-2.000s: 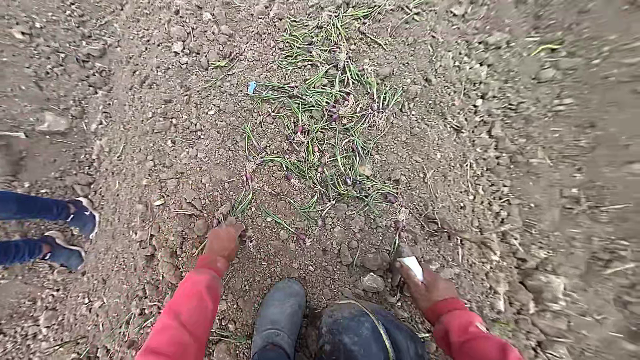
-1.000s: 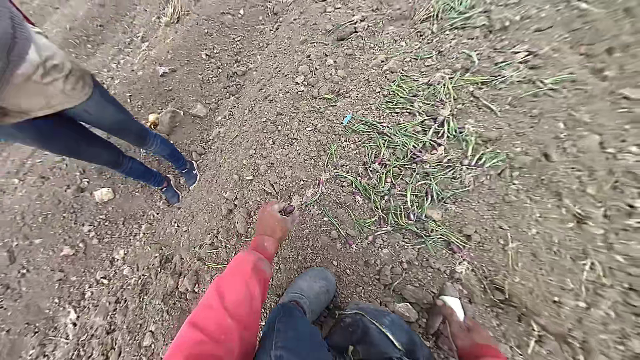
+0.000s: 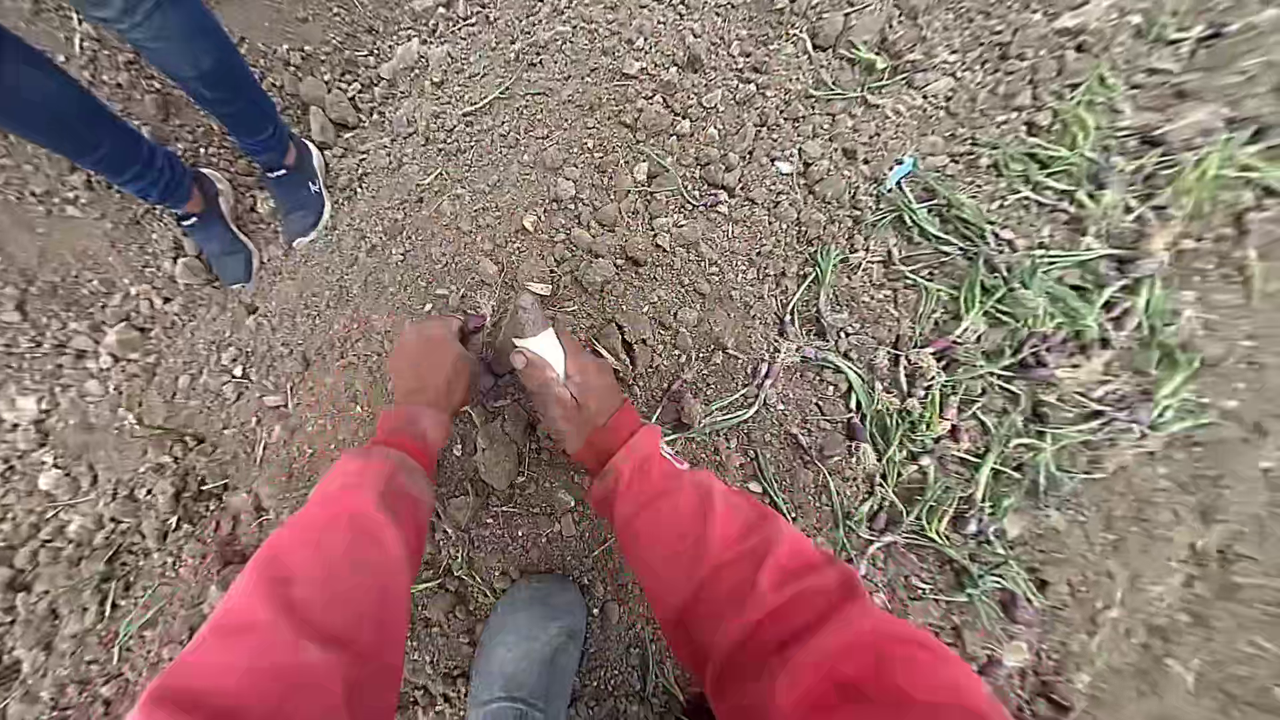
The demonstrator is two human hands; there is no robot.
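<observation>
Close to the soil in the middle of the head view, my left hand (image 3: 432, 368) has its fingers curled around a small purple onion bulb (image 3: 474, 323). Beside it, my right hand (image 3: 570, 385) grips a tool with a white part (image 3: 543, 350) and a dark, soil-coloured tip (image 3: 528, 315) that touches the ground near the left fingers. What kind of tool it is cannot be told. Onion plants with green leaves and purple bulbs (image 3: 980, 370) lie in a loose heap to the right. One onion plant (image 3: 735, 405) lies apart, nearer the right wrist.
A person in blue jeans and dark shoes (image 3: 300, 195) stands at the upper left. My grey boot (image 3: 530, 645) rests on the soil below my hands. Clods and stones (image 3: 497, 450) cover the ground, and a small blue object (image 3: 900, 172) lies by the heap's top.
My right hand, with the tool in it, has come in from the lower right to beside my left hand. The view has swung left, so the heap now appears farther right.
</observation>
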